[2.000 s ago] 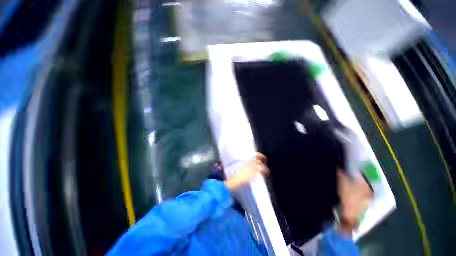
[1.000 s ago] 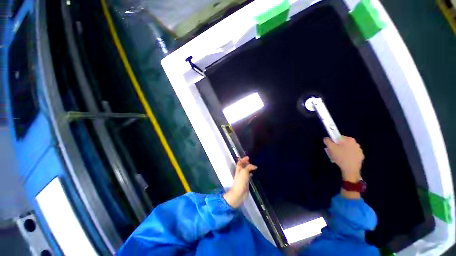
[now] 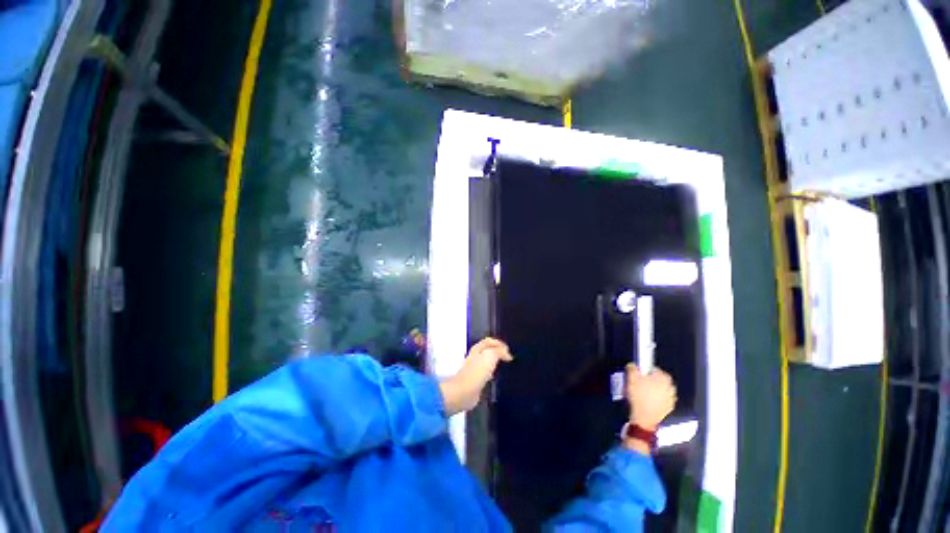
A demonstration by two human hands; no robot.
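Note:
A glossy black panel [image 3: 563, 250] reflects ceiling lights inside a white foam packing box [image 3: 450, 260] with green corner pads [image 3: 706, 235]. My right hand [image 3: 651, 397] grips a white suction lifter [image 3: 645, 333] over the right part of the panel; a round cup shows at its far end. Whether the panel is raised is hard to tell. My left hand [image 3: 478, 373] is at the panel's left edge, fingers bent over it; a dark strip of the box interior shows beside that edge. A small black cable or hook [image 3: 493, 154] sits at the top left corner.
A film-wrapped crate [image 3: 490, 42] stands beyond the box. White foam boxes [image 3: 849, 281] stand on pallets at the right, beyond a yellow floor line [image 3: 781, 416]. Metal rails [image 3: 99, 271] of the line run along the left, and a red hose [image 3: 146, 429] shows low left.
The view has turned and drawn back from the box. My right hand still holds the lifter over the panel. My left hand remains at the panel's left edge.

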